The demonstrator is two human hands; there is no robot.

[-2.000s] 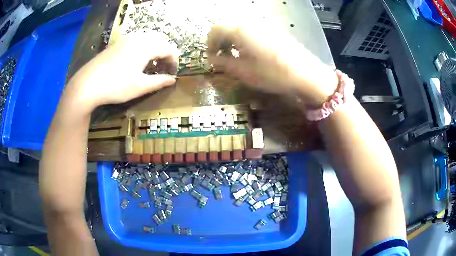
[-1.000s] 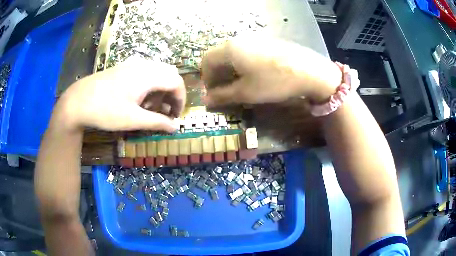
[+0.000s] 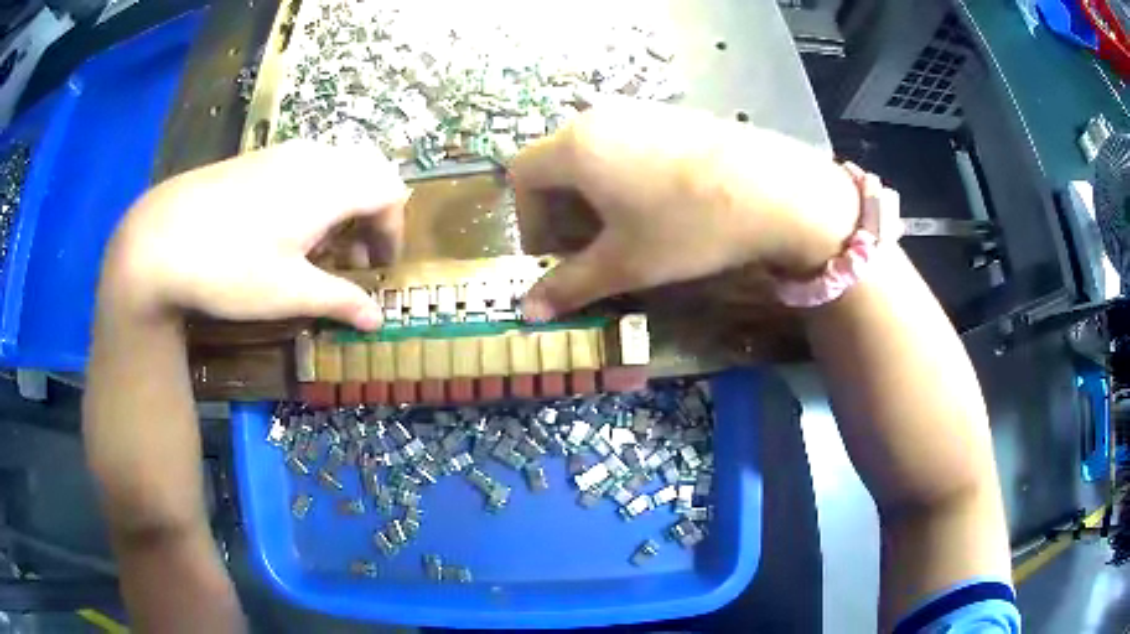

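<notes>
The loading fixture [image 3: 465, 359] lies across the wooden front board, its red-brown teeth facing me. Several silver connectors [image 3: 444, 301] sit in its slots behind the green strip [image 3: 434, 331]. My left hand [image 3: 267, 235] is over the left part of the fixture, thumb tip at the slots, fingers curled. My right hand [image 3: 669, 204] is over the right part, thumb tip at the slots, fingers curled. The fingers hide the slots at both ends. Whether either hand holds a connector cannot be seen.
The connector pile [image 3: 459, 74] lies on the grey metal plate [image 3: 744, 74] beyond my hands, with the guide rail [image 3: 263, 112] on its left. The near blue tray [image 3: 496, 607] below the fixture holds scattered connectors. Another blue tray [image 3: 105, 173] is at left.
Both hands have come back from the connector pile to the fixture. Over the last second they have moved apart, my left hand leftward, and the thumbs are now at the slots.
</notes>
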